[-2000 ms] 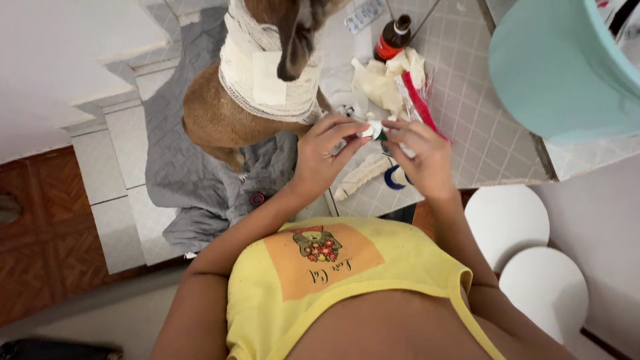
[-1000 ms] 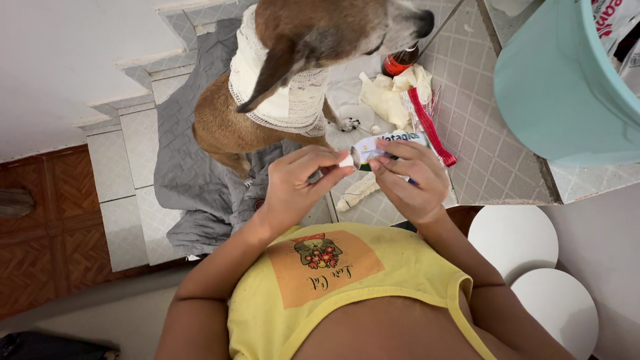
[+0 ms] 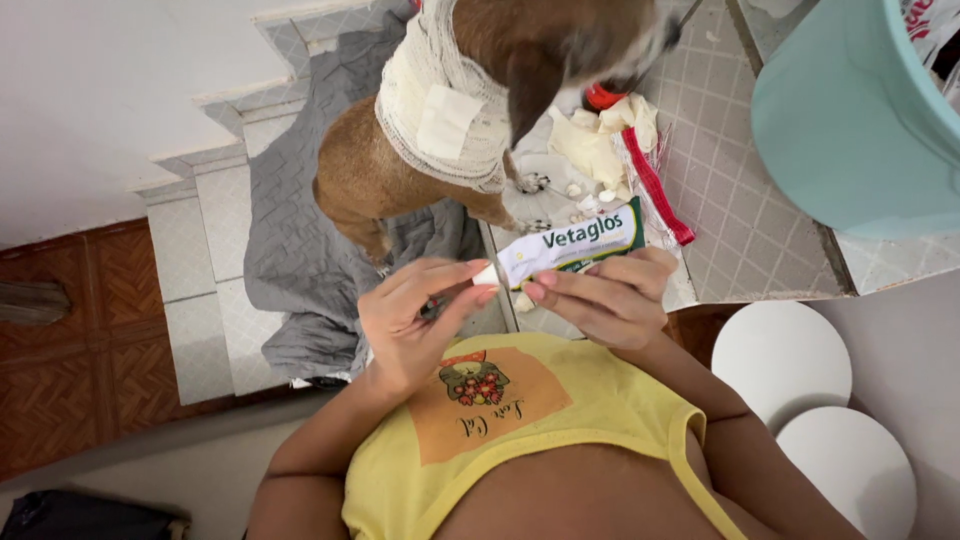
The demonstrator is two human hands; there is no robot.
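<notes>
A white Vetaglós ointment tube (image 3: 574, 244) with green edges lies at a slant in my right hand (image 3: 611, 292), its fingers closed around the lower side. My left hand (image 3: 420, 315) pinches the white cap (image 3: 486, 277) at the tube's left end between thumb and fingertips. Cap and tube meet, or nearly so; whether the cap is screwed on cannot be told. Just beyond my hands sits a brown dog (image 3: 360, 161), its neck and chest wrapped in a white gauze bandage (image 3: 409, 75) with a square white pad (image 3: 448, 122). The dog's head is turned right.
A grey quilted blanket (image 3: 292, 217) lies under and beside the dog on tiled steps. Right of the dog are cream latex gloves (image 3: 589, 146), a red-edged plastic package (image 3: 652, 180), cotton bits (image 3: 607, 196) and a partly hidden red-labelled bottle (image 3: 600, 96). A teal bucket (image 3: 840, 135) stands at right.
The tube, mostly hidden by my hands two seconds ago, now shows its printed front. The dog's head, lowered at first, has lifted and turned right, covering most of the bottle.
</notes>
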